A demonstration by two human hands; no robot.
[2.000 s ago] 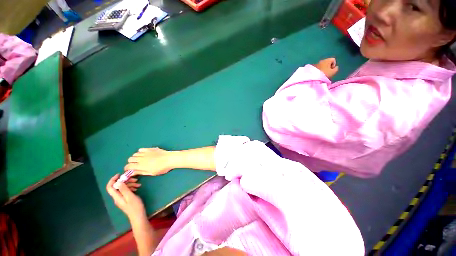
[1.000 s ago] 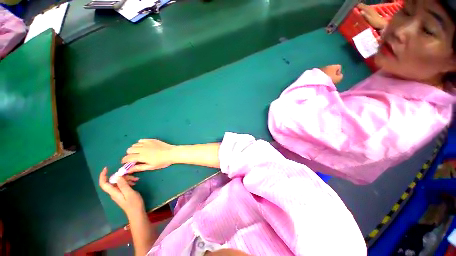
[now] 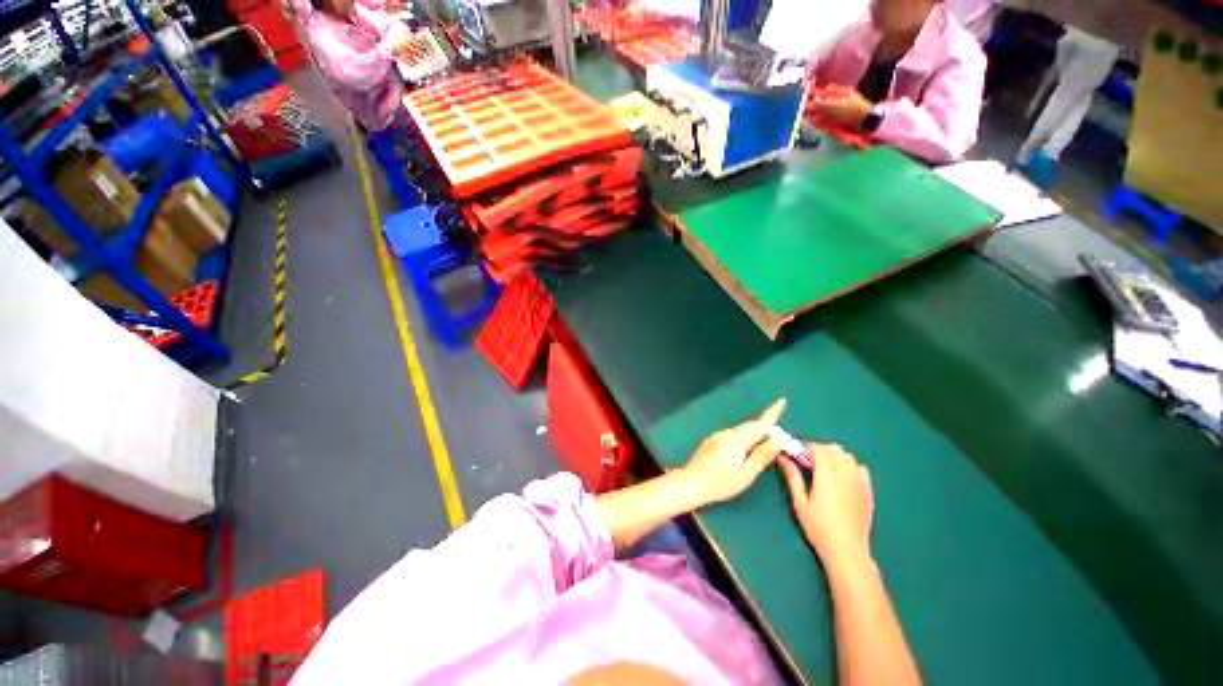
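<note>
A short pink-and-white marker pen [image 3: 790, 445] is held between my two bare hands, above the dull green bench mat [image 3: 939, 536]. My left hand [image 3: 731, 460] pinches the white end, with its index finger extended. My right hand [image 3: 834, 499] holds the striped end in its fingertips. The two hands are close together near the mat's left part. The pen is small and partly hidden by my fingers.
A raised green board [image 3: 845, 235] lies beyond my hands. Stacked orange-red trays [image 3: 537, 148] stand at the bench's far left, near a blue stool [image 3: 436, 261]. A blue-and-white instrument [image 3: 731, 114], calculator [image 3: 1133, 292] and other workers are farther off.
The view has swung left, showing the aisle, trays and rack; the neighbouring worker at the right has left the view. Both hands still hold the pen.
</note>
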